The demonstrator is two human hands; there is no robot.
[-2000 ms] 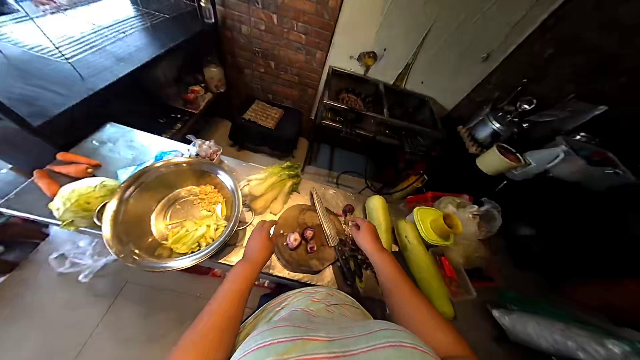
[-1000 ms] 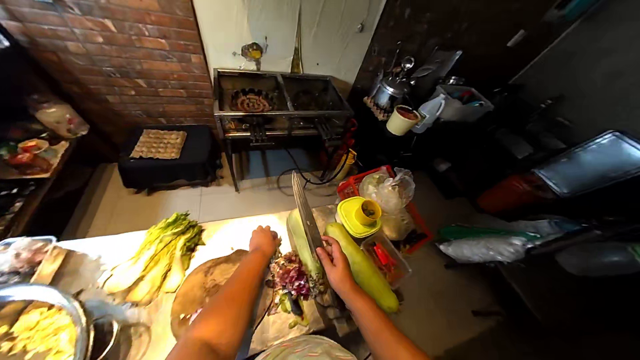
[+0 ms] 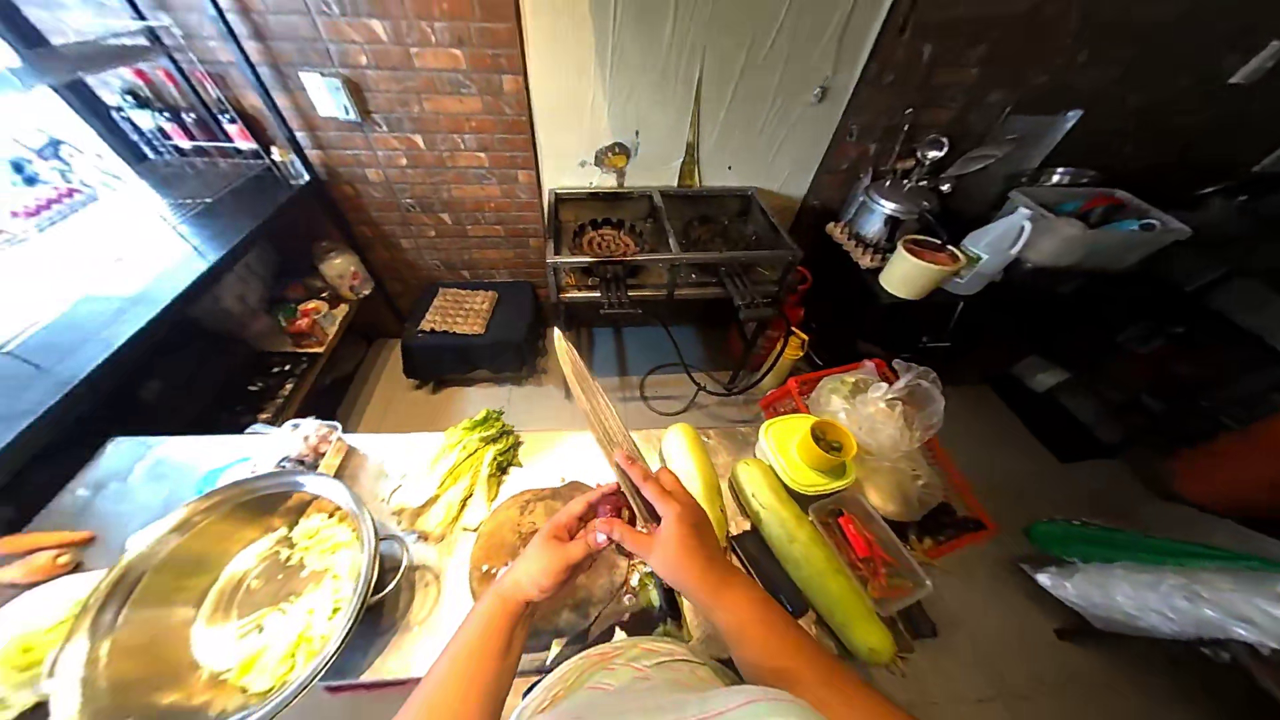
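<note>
My right hand [image 3: 665,525] grips a long knife [image 3: 595,405], its blade pointing up and away from me. Against the lower part of the blade, a red onion [image 3: 612,508] is held in my left hand [image 3: 563,545]. Both hands meet over the right part of a round wooden chopping board [image 3: 520,525]. Peelings and scraps [image 3: 645,590] lie by the board's right side, partly hidden by my right hand. Leafy greens [image 3: 470,470] rest behind the board. Two long pale green gourds, one nearer [image 3: 695,470] and one farther right [image 3: 815,560], lie right of my hands.
A large steel basin [image 3: 345,625] with chopped vegetables stands left, beside carrots [image 3: 40,567]. At right are a yellow container [image 3: 800,470], a clear tub of red chillies [image 3: 870,550] and a red crate [image 3: 965,490] with plastic bags. A gas stove [image 3: 670,235] stands beyond the table.
My left hand, near the scraps a second ago, now holds an onion against the knife. The knife stays in my right hand. The view has swung left since then.
</note>
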